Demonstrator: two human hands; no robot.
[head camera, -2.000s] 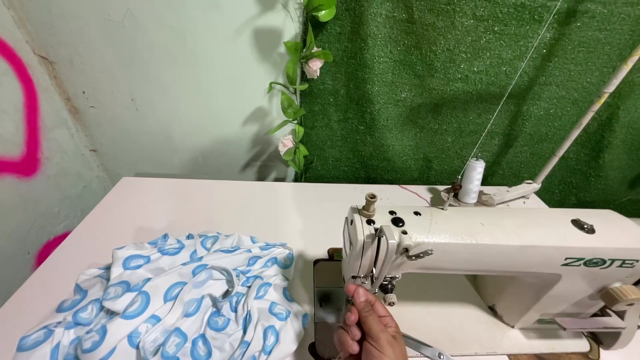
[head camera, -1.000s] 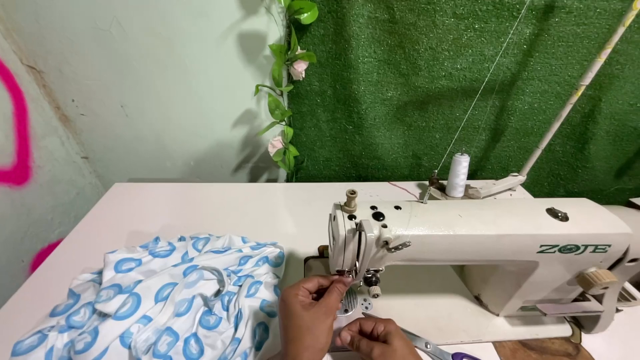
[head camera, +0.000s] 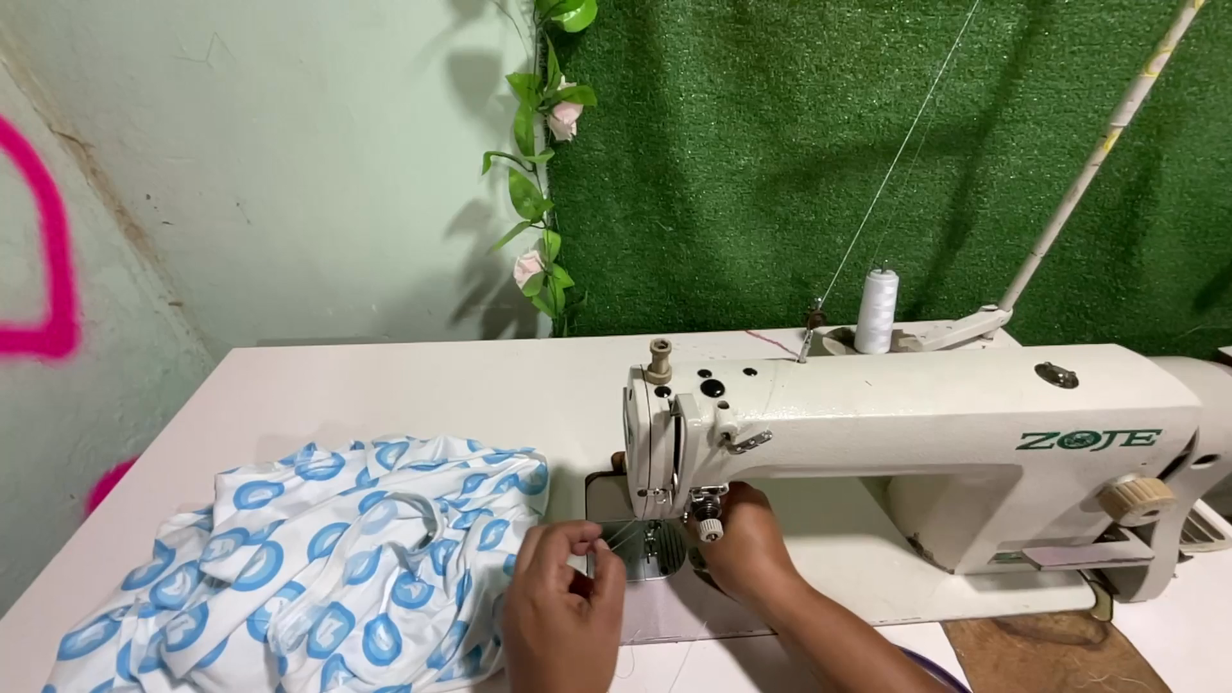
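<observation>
A white Zoje sewing machine (head camera: 866, 414) stands on the table. My left hand (head camera: 568, 597) is left of its needle area, thumb and index finger pinching a thin thread (head camera: 626, 529) that runs toward the presser foot (head camera: 652, 544). My right hand (head camera: 746, 539) reaches behind the tension knob (head camera: 710, 529), under the machine's arm; its fingertips are hidden, so what it touches cannot be told. White fabric with blue ring shapes (head camera: 327, 568) lies bunched to the left of my left hand. A white thread spool (head camera: 877, 313) stands behind the machine.
The white tabletop (head camera: 433, 385) reaches back to the wall and a green turf-like backing (head camera: 751, 173). A thread guide pole (head camera: 1088, 183) rises at the right. Loose threads hang near the front edge. A brown patch (head camera: 1049, 654) shows at the front right.
My right hand has moved from the front of the needle area to behind the machine's head. My left hand has moved down and left from the needle area. The scissors seen earlier are now mostly hidden.
</observation>
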